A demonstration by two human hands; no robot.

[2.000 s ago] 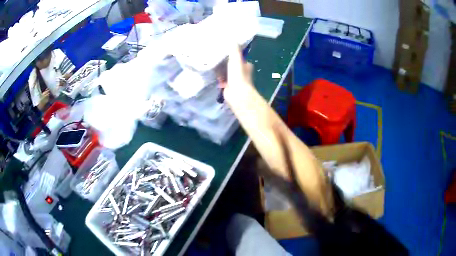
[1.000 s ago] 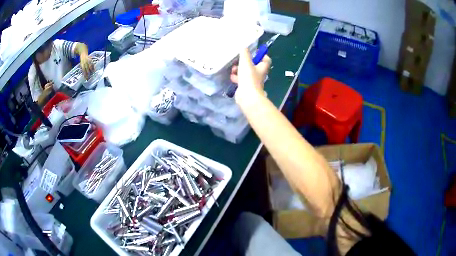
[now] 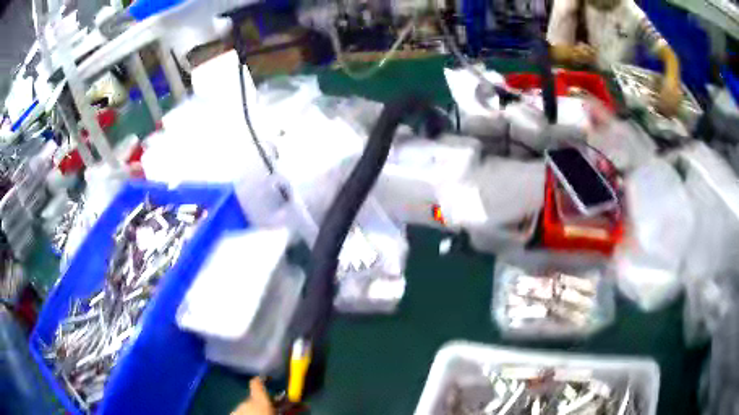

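A white tray [image 3: 539, 357] heaped with silver motors with thin leads is at the bottom right, cut off by the frame edge. A large blue bin [image 3: 212, 194] full of motors stands at the left. Only a blurred fingertip part of my left hand [image 3: 256, 399] shows at the bottom edge, beside the yellow tip of a black ribbed hose [image 3: 299, 369]. Its grip is hidden. My right hand is out of the picture.
The hose arches over the bench beside stacked translucent boxes [image 3: 235, 284]. A clear box [image 3: 553, 296] of slim parts sits behind the tray. A smartphone [image 3: 582, 180] lies on a red bin [image 3: 579, 235]. Plastic bags [image 3: 660, 219] are at right; a person [image 3: 612, 32] sits across.
The view has swung left, bringing in the blue bin and hose. My right hand, earlier holding a blue-handled tool by the stacked trays, has left the picture. A bit of my left hand now shows.
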